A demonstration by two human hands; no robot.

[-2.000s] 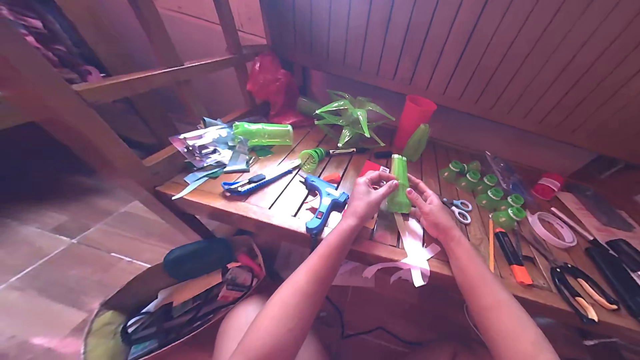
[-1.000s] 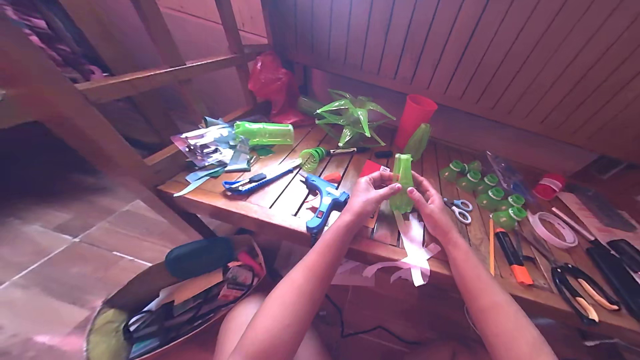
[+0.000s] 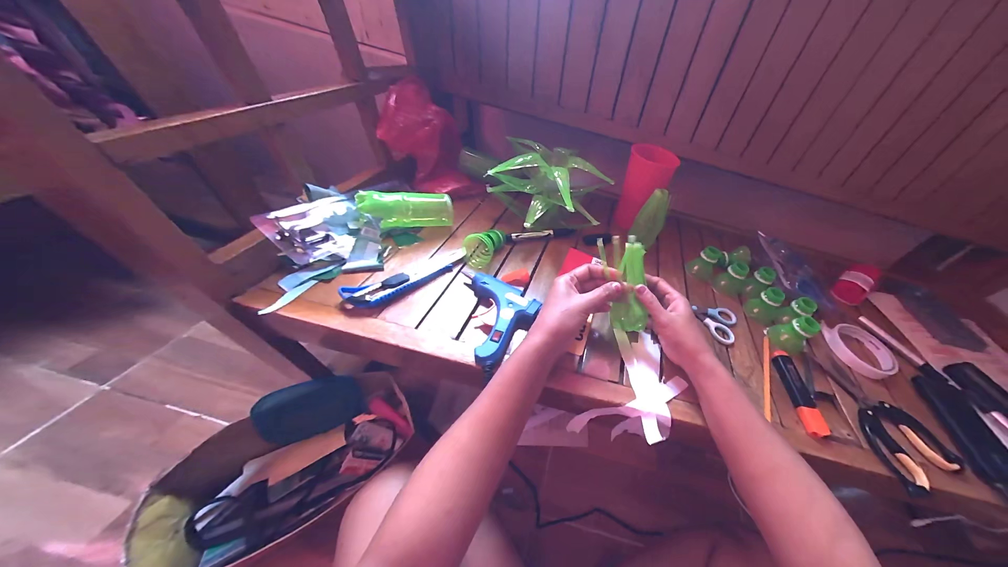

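Note:
My left hand (image 3: 579,303) and my right hand (image 3: 668,313) pinch a green translucent plastic piece (image 3: 630,309) between them, upright above the bench's front edge. Narrow strips rise from its top. Below it, pale paper strips (image 3: 647,386) hang over the edge. Left of my left hand lies a blue hot glue gun (image 3: 504,315), with a blue utility knife (image 3: 402,282) farther left. Small scissors (image 3: 718,321) lie just right of my right hand. Behind the hands stand a red plastic cup (image 3: 646,181) and a green leaf-like plastic piece (image 3: 652,219).
Several green bottle tops (image 3: 764,303), a tape roll (image 3: 860,351), an orange-and-black marker (image 3: 799,394) and pliers (image 3: 906,441) occupy the right. A spiky green plastic form (image 3: 547,177), a green bottle piece (image 3: 405,209) and scraps (image 3: 315,232) lie left. A filled basket (image 3: 150,480) stands below.
My hands stay in nearly the same place. The green plastic piece between them has shifted in their grasp, and narrow strips now stand apart at its top.

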